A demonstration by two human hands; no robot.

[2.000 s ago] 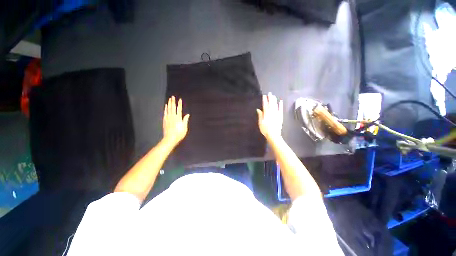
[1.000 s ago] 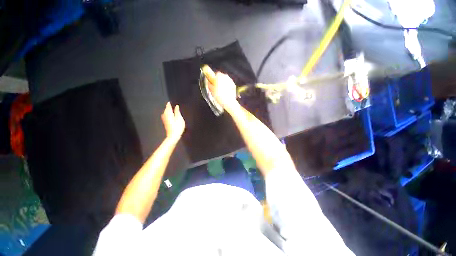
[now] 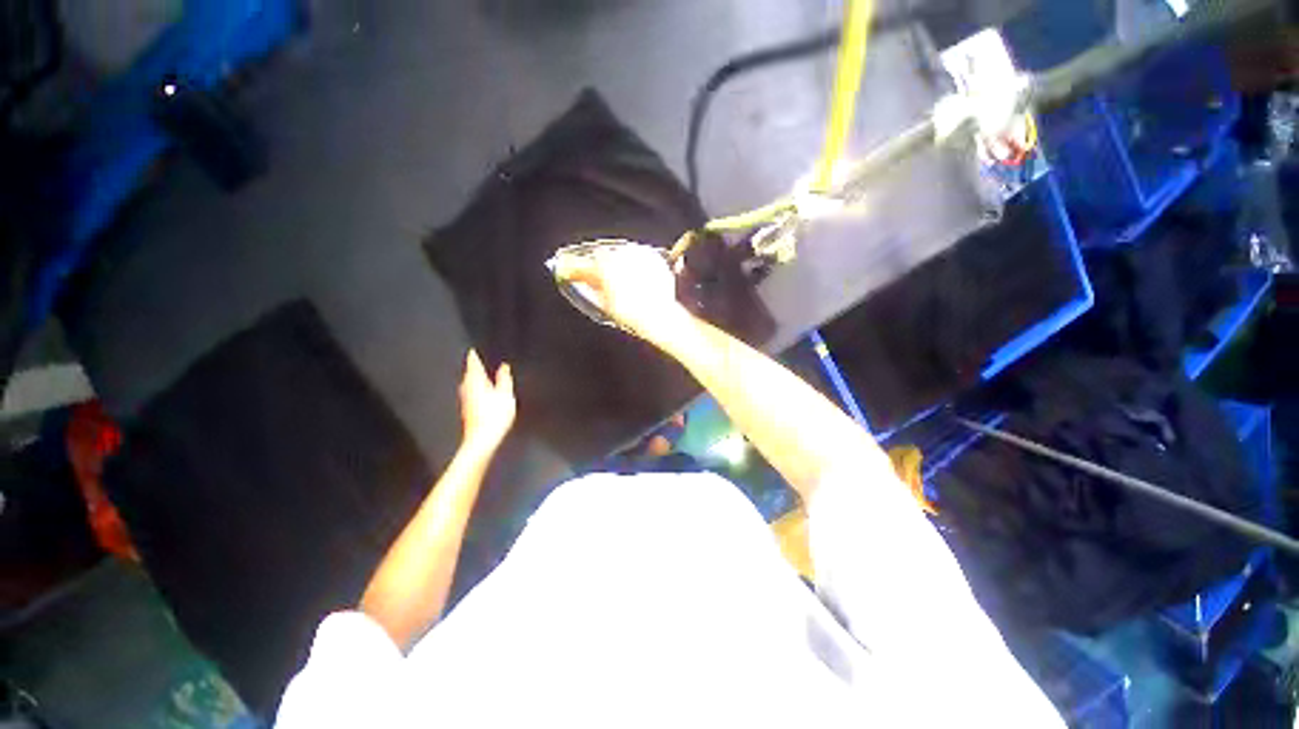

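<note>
A black garment piece [image 3: 534, 321] lies flat on the dark grey table cover [image 3: 385, 185] in front of me. My right hand [image 3: 637, 285] grips the steam iron [image 3: 581, 294], whose silver soleplate rests on the garment's middle; my hand covers most of its handle. My left hand [image 3: 487, 403] is at the garment's left edge, fingers apart, holding nothing that I can see. A yellow hose [image 3: 843, 114] runs from the iron to the upper right.
A stack of black garments [image 3: 271, 484] lies at the left, beside a red bunch [image 3: 100, 477]. Blue-rimmed crates [image 3: 1047, 335] with black cloth stand at the right. A white tag [image 3: 983, 79] is at the table's right edge. A long blue object [image 3: 136, 121] lies at the far left.
Two seconds ago the iron rested at the right and both hands lay on the garment; my right hand took hold of it. Since one second ago, the iron has turned and the view has rotated.
</note>
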